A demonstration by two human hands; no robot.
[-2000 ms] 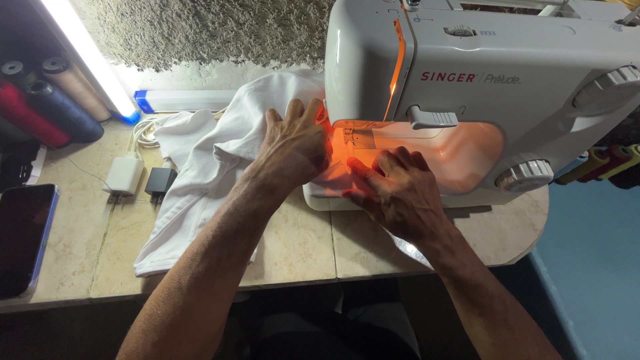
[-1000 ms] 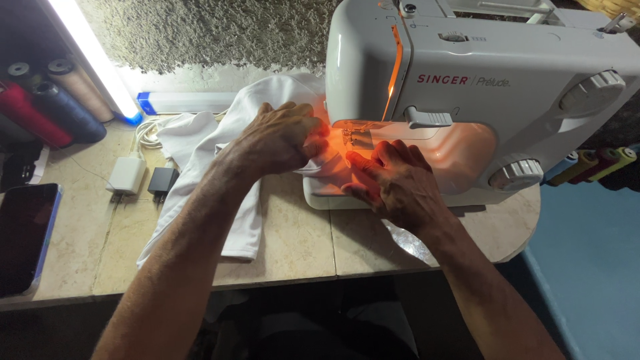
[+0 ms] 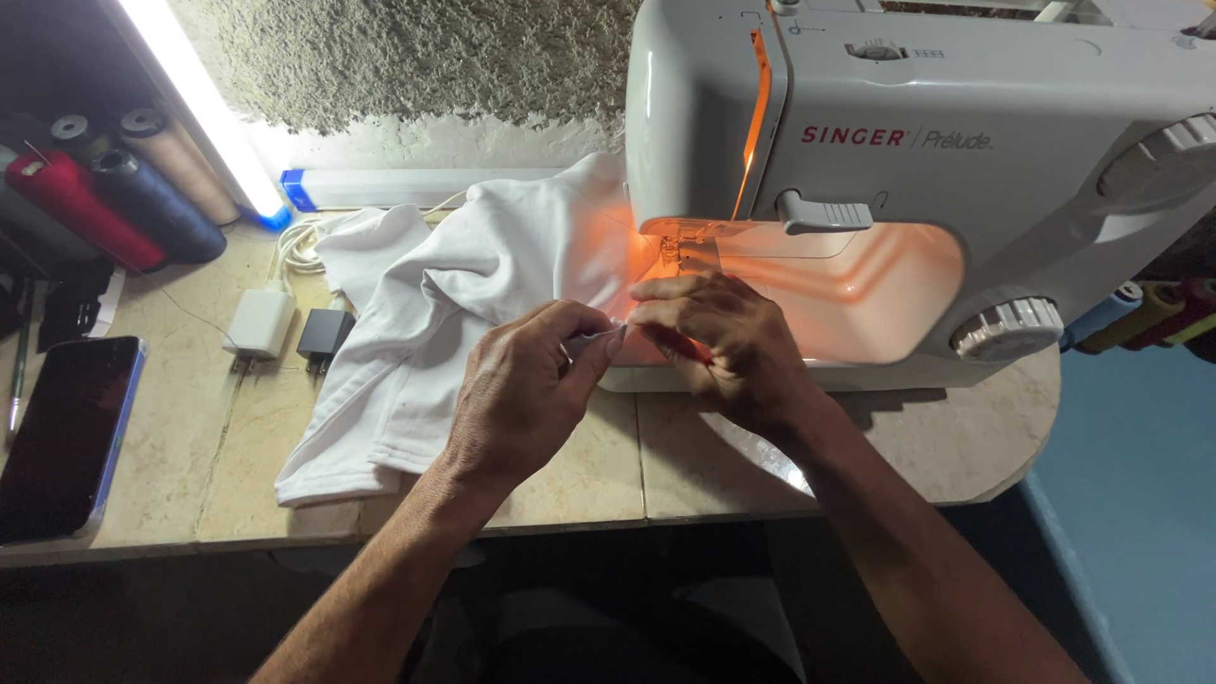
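A white Singer sewing machine [image 3: 874,104] stands on the tabletop, its needle area lit orange. White fabric [image 3: 427,313], with stitched hems, spreads left of the machine and reaches to its presser foot [image 3: 671,249]. My left hand [image 3: 532,380] pinches an edge of this fabric between thumb and index finger, just in front of the machine bed. Close beside it, my right hand [image 3: 727,347] has its fingertips at the same edge, below the presser foot; its thumb is partly hidden. Whether the needle is down in the cloth cannot be made out.
At the left lie a smartphone [image 3: 66,432], a white charger [image 3: 259,323], a black charger [image 3: 325,337] and a coiled cable [image 3: 296,249]. Thread spools [image 3: 157,204] stand behind them by a lit tube lamp [image 3: 195,95]. More spools [image 3: 1149,309] sit at the right, behind the machine.
My left hand has moved from the fabric beside the needle area toward the table's front edge and now pinches the fabric's edge. My right hand stays close to the machine bed.
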